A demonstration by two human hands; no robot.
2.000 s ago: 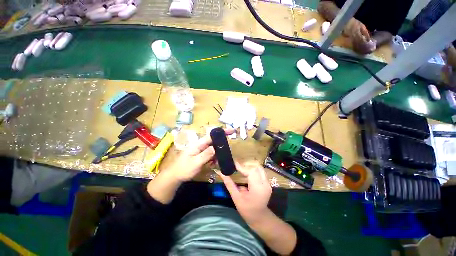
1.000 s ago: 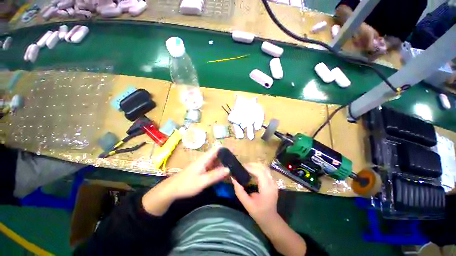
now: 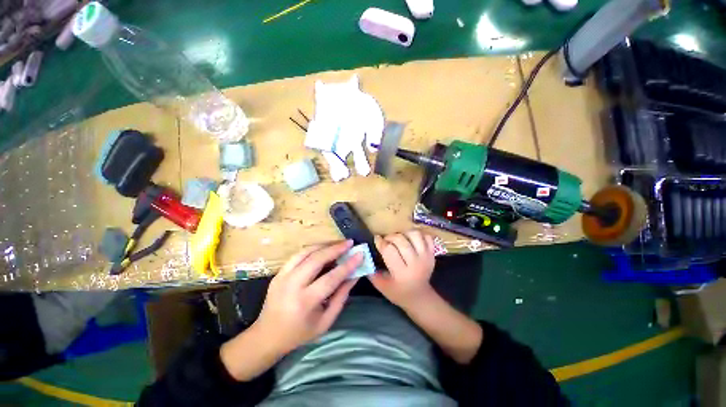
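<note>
A black plastic housing [image 3: 350, 222] is held at the bench's front edge, its far end pointing up and away from me. My right hand [image 3: 406, 265] grips its near right side. My left hand [image 3: 306, 290] holds a pale blue-grey pad [image 3: 360, 261] against the housing's near part. The fingers hide the housing's near end. Another black housing [image 3: 130, 163] lies at the left on a pale blue pad.
The green polisher [image 3: 509, 187] stands right, with a grey wheel [image 3: 389, 149] and a brown wheel [image 3: 614, 216]. White gloves [image 3: 346, 123], a clear bottle [image 3: 171, 67], red [image 3: 173, 208] and yellow [image 3: 208, 236] tools, a dish [image 3: 248, 203] and black-filled trays [image 3: 692, 211] surround the work.
The view has moved closer to the bench. My left hand now has a pale pad pressed on the housing; a second ago no pad showed in it. My right hand still holds the housing.
</note>
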